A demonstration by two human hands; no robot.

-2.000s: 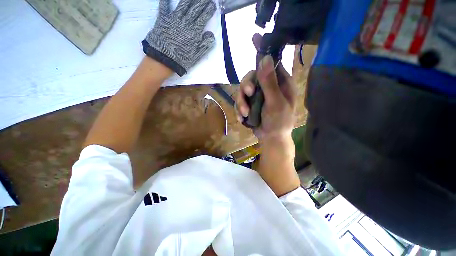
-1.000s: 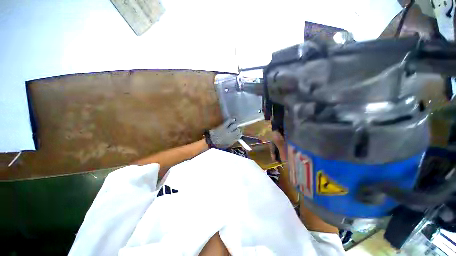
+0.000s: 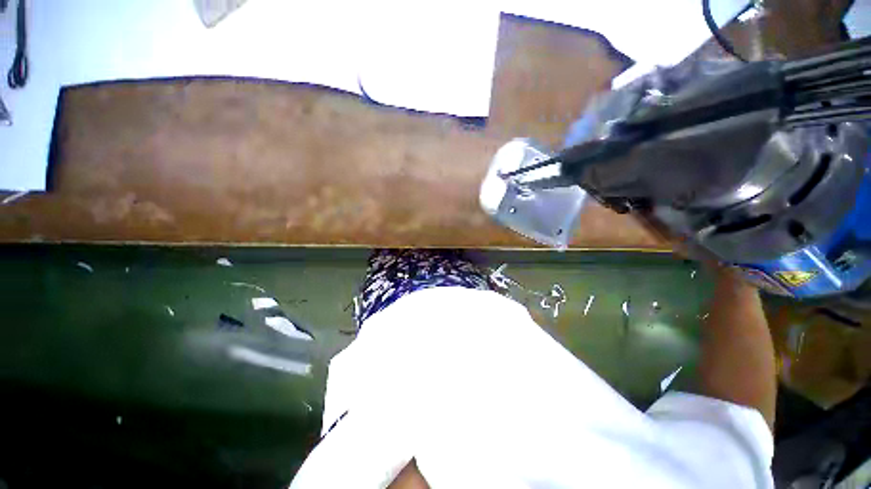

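The cloth cutting machine [image 3: 707, 162] fills the right side, its grey and blue motor body tilted. Its shiny base plate [image 3: 540, 196] lies on the brown table near the front edge, right of centre, outside the lay. My right forearm rises to the machine; my right hand is hidden behind the motor body, so its grip does not show. My left hand is out of the picture. The white-topped fabric lay [image 3: 286, 38], with a thin dark edge, lies along the back of the table.
The brown table [image 3: 239, 153] has a straight front edge. A cloth weight [image 3: 218, 8] is cut off at the top. A dark cord [image 3: 19, 48] is at the upper left. Dark and white scraps [image 3: 420, 272] sit below the table edge. Offcuts [image 3: 286, 327] litter the green floor [image 3: 172, 382].
The view has shifted. The machine and base plate have turned and now stand apart from the lay. My gloved left hand, near the plate one second ago, has left the picture.
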